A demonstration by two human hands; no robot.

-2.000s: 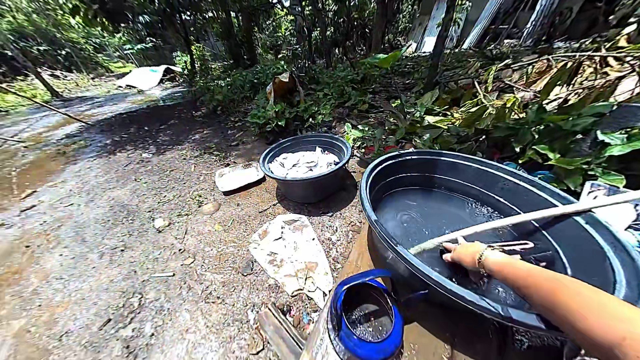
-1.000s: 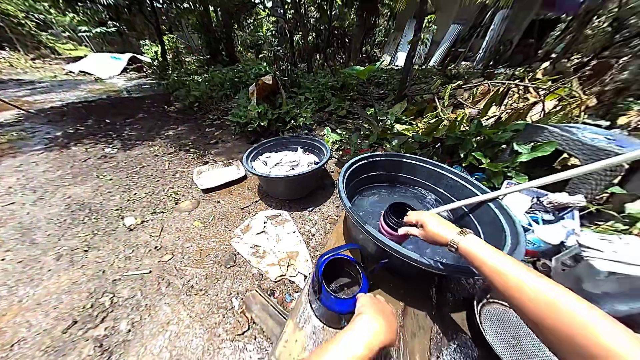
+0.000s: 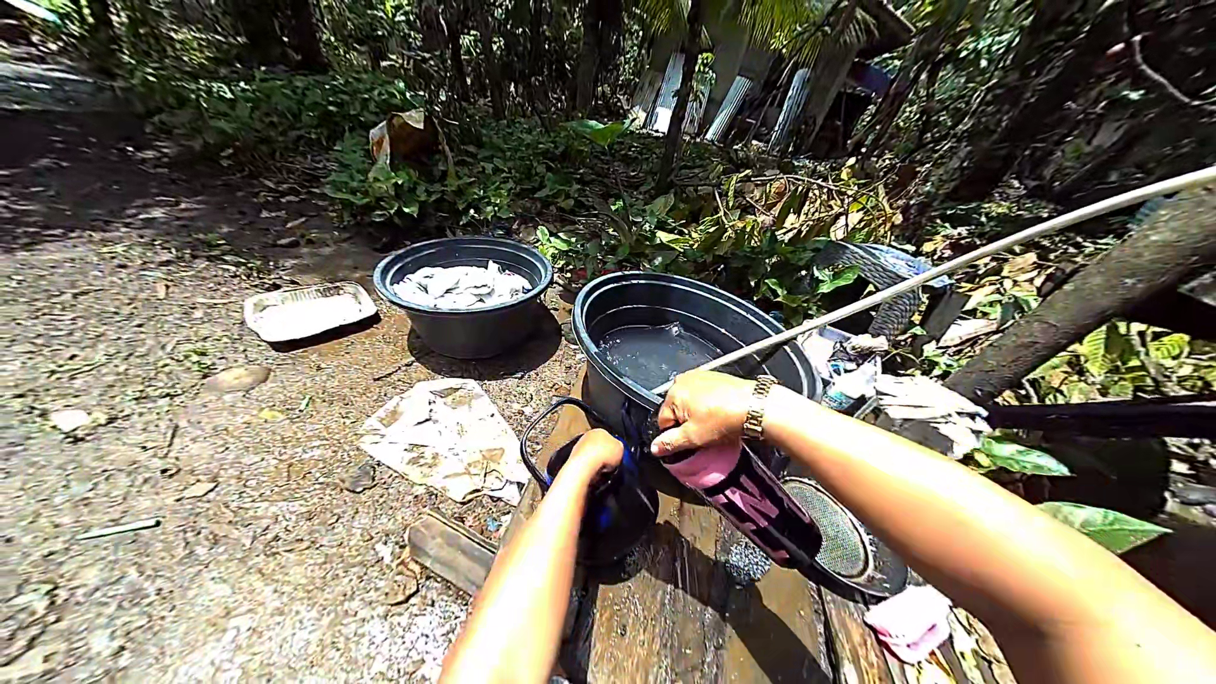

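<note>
My left hand (image 3: pixel 597 448) grips a dark blue container (image 3: pixel 613 513) with a black loop handle, at the near side of the large basin; its opening is hidden. My right hand (image 3: pixel 705 410), with a metal-banded watch or bracelet at the wrist, holds the upper end of a pink and black container (image 3: pixel 746 499), which slants down to the right. Just behind this hand is a large black plastic basin (image 3: pixel 594 353) with water in it. A long pale pole or pipe (image 3: pixel 883 296) runs from the basin to the upper right.
A smaller black basin (image 3: pixel 470 332) holds whitish cloth-like pieces, beside a white tray (image 3: pixel 309 313). A stained white sheet (image 3: pixel 446 437) lies on the ground. Wet wooden planks (image 3: pixel 693 608) carry a round mesh-faced object (image 3: pixel 836 537) and a pink cloth (image 3: pixel 910 622).
My right hand has moved the pink and black container from over the large basin to its near side. My left hand, out of view two seconds ago, now grips the blue container, which has tipped.
</note>
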